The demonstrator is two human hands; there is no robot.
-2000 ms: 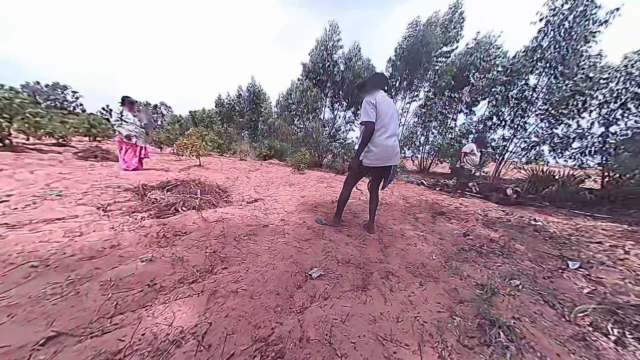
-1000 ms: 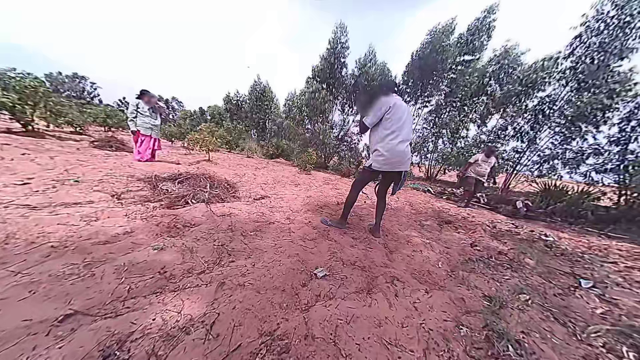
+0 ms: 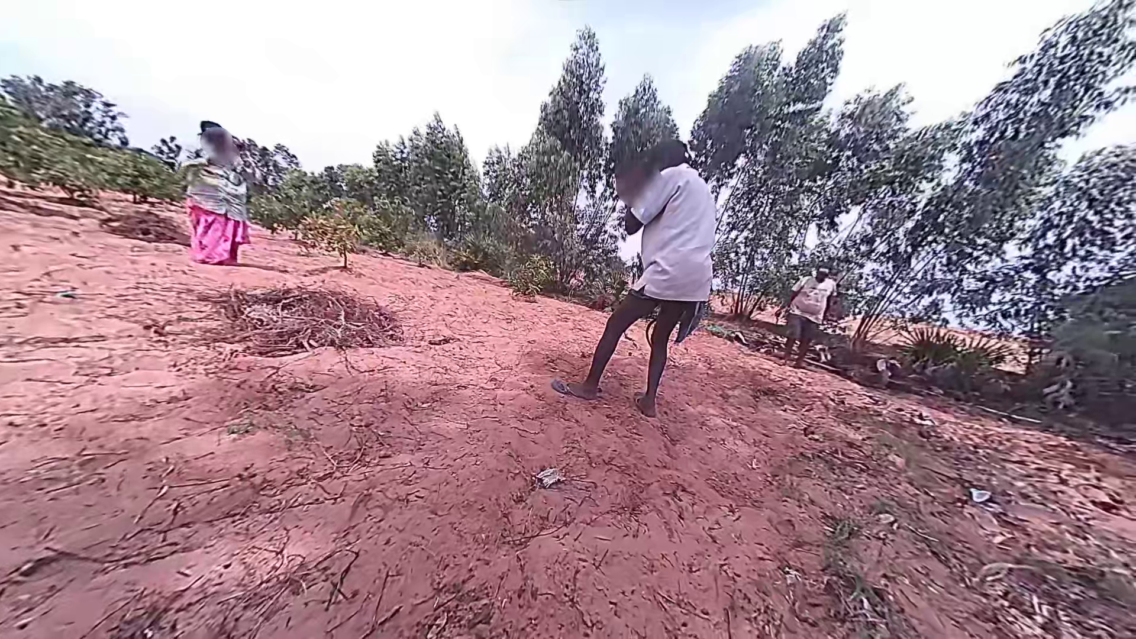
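Neither my left hand nor my right hand shows in the head view, so what they hold or touch is hidden. Ahead of me a person in a white shirt (image 3: 679,235) stands on the red soil, arms drawn up near the head and sandals on the feet. To the left lies a heap of dry sticks (image 3: 306,319). A small pale scrap (image 3: 549,477) rests on the ground nearer to me.
A person in a pink skirt (image 3: 216,232) stands far left, near another brush pile (image 3: 147,225). At the right, a person in a light shirt (image 3: 810,300) is by the tree line (image 3: 887,195). A small sapling (image 3: 342,229) grows beyond the stick heap.
The person in the white shirt has raised an arm from the side towards the head. The person at the right, low among the plants two seconds ago, is now upright and further left.
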